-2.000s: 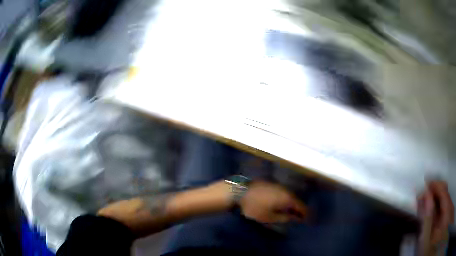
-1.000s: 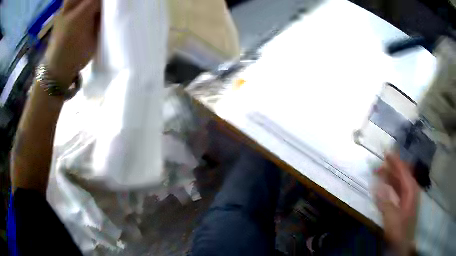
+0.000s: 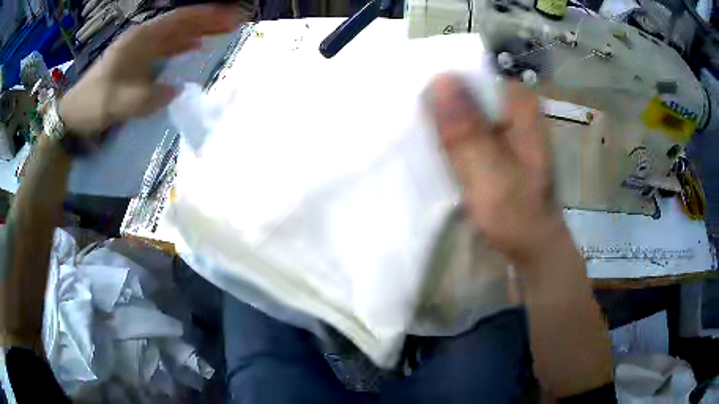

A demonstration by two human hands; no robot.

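A white cloth piece (image 3: 315,181) lies over the middle of the table and hangs over its front edge above my lap. Cream cloth shows along its lower edge and at its lower right. My right hand (image 3: 501,158) is on the upper right of the cloth, blurred, with the cloth's edge at the thumb and fingers. My left hand (image 3: 142,71) is raised at the upper left, blurred, its fingers apart, near the cloth's left corner. Whether it touches the cloth is unclear.
The cream sewing machine head (image 3: 631,87) stands at the right, with tension knobs and threads. A dark-handled bar (image 3: 351,30) lies at the back of the table. White pieces (image 3: 118,316) are heaped below left. More cloth (image 3: 654,375) shows below right. A ruler scale (image 3: 638,254) runs along the front.
The view has turned toward the machine. The white cloth, held up at the left a second ago, is now spread over the table. My right hand is now on it.
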